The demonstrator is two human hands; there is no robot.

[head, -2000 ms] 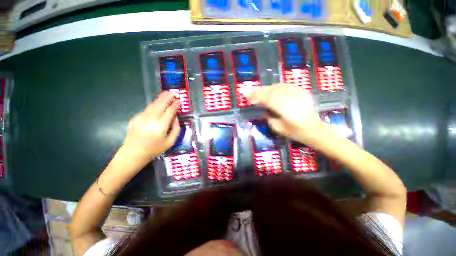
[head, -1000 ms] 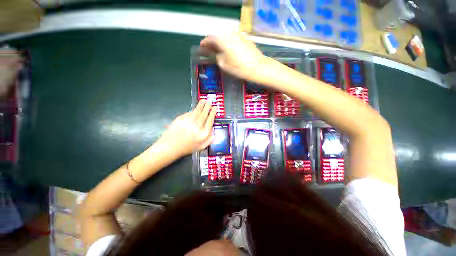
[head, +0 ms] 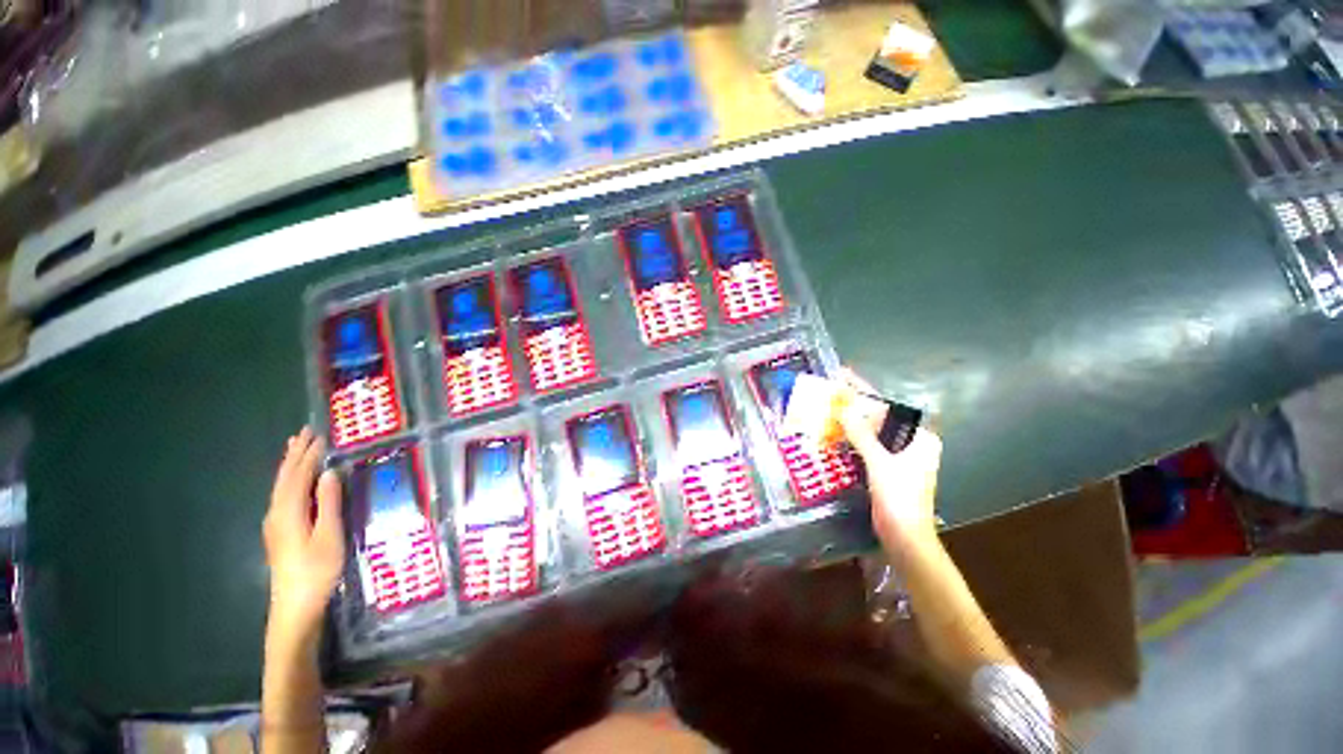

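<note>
A clear blister tray (head: 420,273) lies tilted on the bench with red keypad phones in two rows. The back-row phones, such as this one (head: 471,342), show blue prints on their screens; the front-row screens mostly show glare. My left hand (head: 307,519) rests at the tray's left edge, holding no phone; whether it grips the rim is unclear. My right hand (head: 896,469) holds a white-and-orange scraper card (head: 819,413) with a dark end over the front right phone (head: 797,460), partly hiding its screen and keys.
A tan board (head: 751,106) beyond the bench edge holds a sheet of blue prints (head: 567,111), a whitish bottle (head: 781,33), a small white-and-blue piece (head: 801,89) and another orange, white and dark piece (head: 899,56). Another phone tray (head: 1252,170) lies at far right.
The view has shifted and turned. My right hand has moved from the back left phone to the front right one and now shows the card. My left hand has moved to the tray's left edge.
</note>
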